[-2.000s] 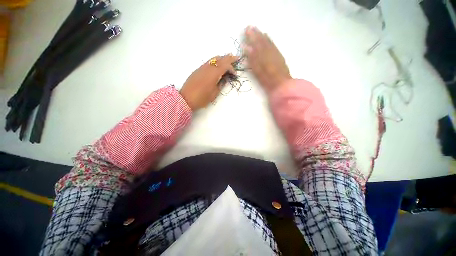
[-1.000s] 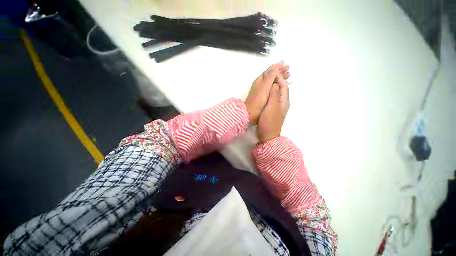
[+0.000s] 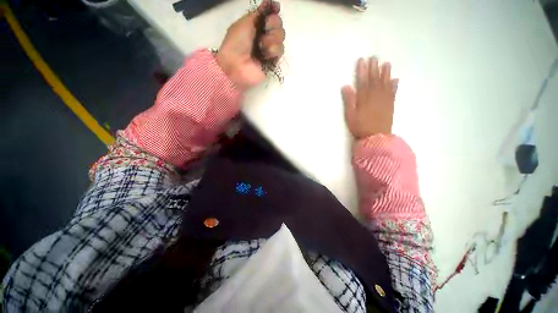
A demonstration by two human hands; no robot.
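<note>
My left hand [image 3: 248, 46] is closed around a dark tangle of waste thread [image 3: 263, 40], with fine ends sticking out below the fist. It is raised near the left edge of the white worktable [image 3: 306, 110]. My right hand [image 3: 371, 101] lies on the table, fingers slightly apart and pointing away from me, holding nothing visible. Black straps [image 3: 205, 6] are cut off by the top edge of the picture. A small shiny metal end [image 3: 361, 5] shows at their right.
A black adapter [image 3: 526, 158] on a cord lies at the right. A red-ended lead [image 3: 463, 261] and a thin pale cord [image 3: 489, 244] lie at the lower right. Dark pieces [image 3: 535, 250] are at the far right. Grey floor with a yellow line [image 3: 58, 82] is at left.
My hands, together one second ago, are now apart. The left has moved away to the left with the thread tangle in it; the right is flat on the table. The view has shifted, so the straps are mostly cut off.
</note>
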